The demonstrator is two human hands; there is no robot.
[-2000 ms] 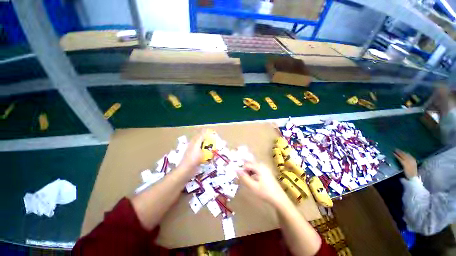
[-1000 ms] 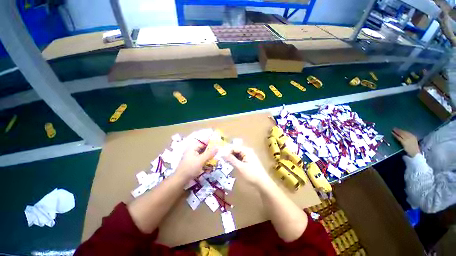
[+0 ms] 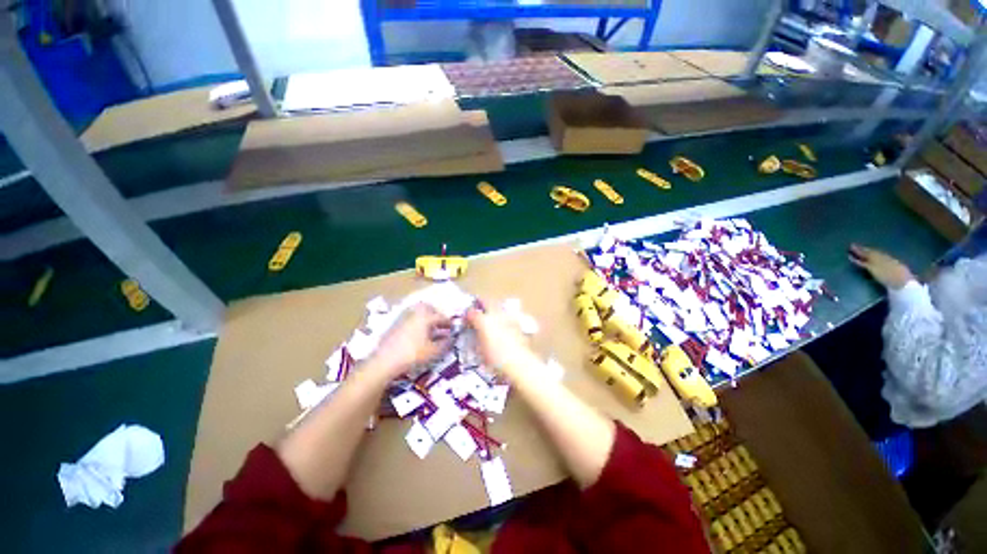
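My left hand point(image 3: 415, 340) and my right hand point(image 3: 496, 333) are close together over the pile of white pieces with red and dark leads point(image 3: 422, 400). Their fingertips are at white pieces, but blur hides whether they grip any. A yellow housing point(image 3: 442, 266) lies beyond my hands at the back edge of the cardboard sheet point(image 3: 254, 406), with a small red bit sticking up from it. Several yellow housings point(image 3: 626, 370) lie at the sheet's right edge, beside a larger heap of white pieces point(image 3: 709, 292).
Flat yellow pieces point(image 3: 285, 251) and bulkier yellow units point(image 3: 569, 198) are spaced along the green belt point(image 3: 352, 243). A crumpled white cloth point(image 3: 112, 465) lies at left. A carton of yellow housings point(image 3: 747, 500) is below right. A coworker's hand point(image 3: 879, 265) rests at right. A grey upright stands at left.
The yellow housing has left my hands and now lies at the sheet's back edge. My hands are over the white pieces. Yellow pieces on the belt have shifted right. The view has tilted slightly.
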